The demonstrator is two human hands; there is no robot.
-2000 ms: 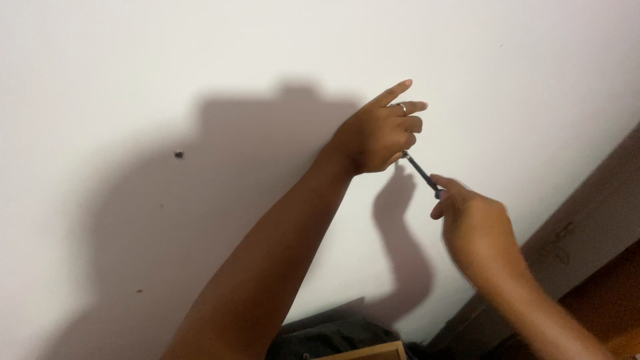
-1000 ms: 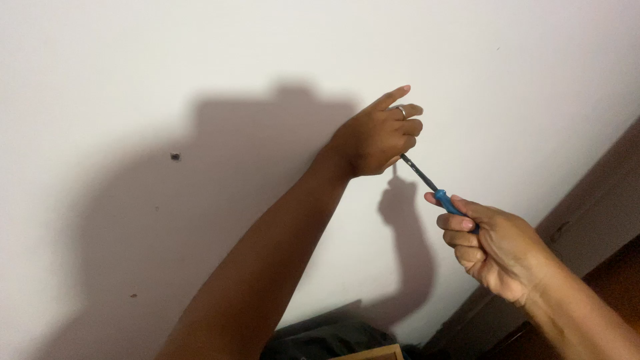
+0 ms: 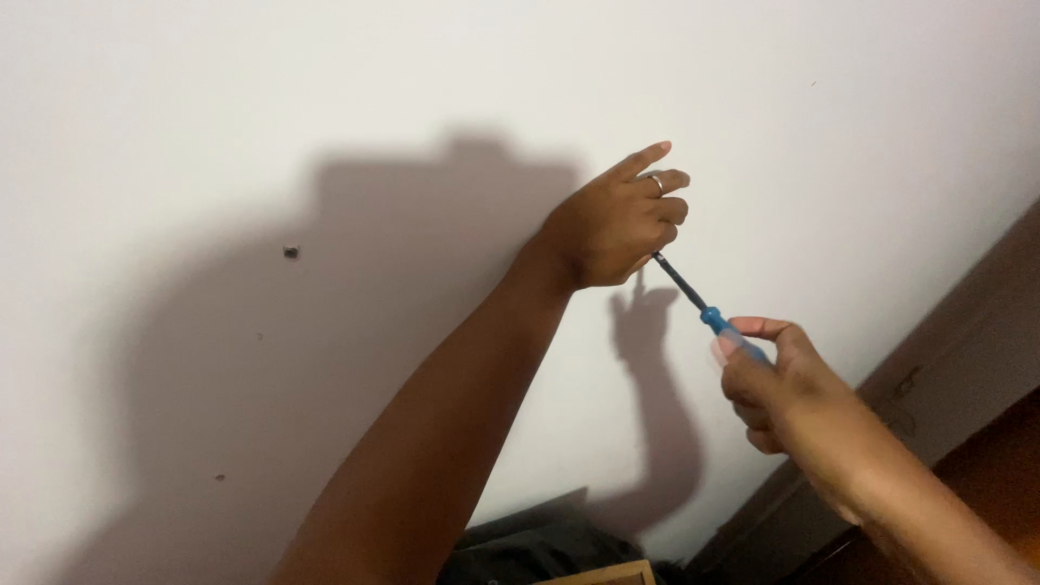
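My left hand (image 3: 621,223), with a ring on one finger, lies against the white wall (image 3: 772,162) with its back toward me. Its thumb and index finger are bent by the tip of a screwdriver; what they pinch, if anything, is hidden. The screwdriver has a dark shaft (image 3: 681,280) and a blue handle (image 3: 723,323), and slants down to the right. My right hand (image 3: 780,382) is around the handle, thumb and index finger on it, slightly blurred.
A dark hole (image 3: 291,253) and a smaller mark (image 3: 219,478) show on the wall at left. Dark fabric (image 3: 528,544) and the edge of a wooden frame (image 3: 601,574) are at the bottom. A baseboard (image 3: 910,390) runs diagonally at right, beside a brown floor (image 3: 999,463).
My right hand has turned about the screwdriver's handle, and its fingers sit differently on it than one second ago. My left hand has stayed in about the same place on the wall.
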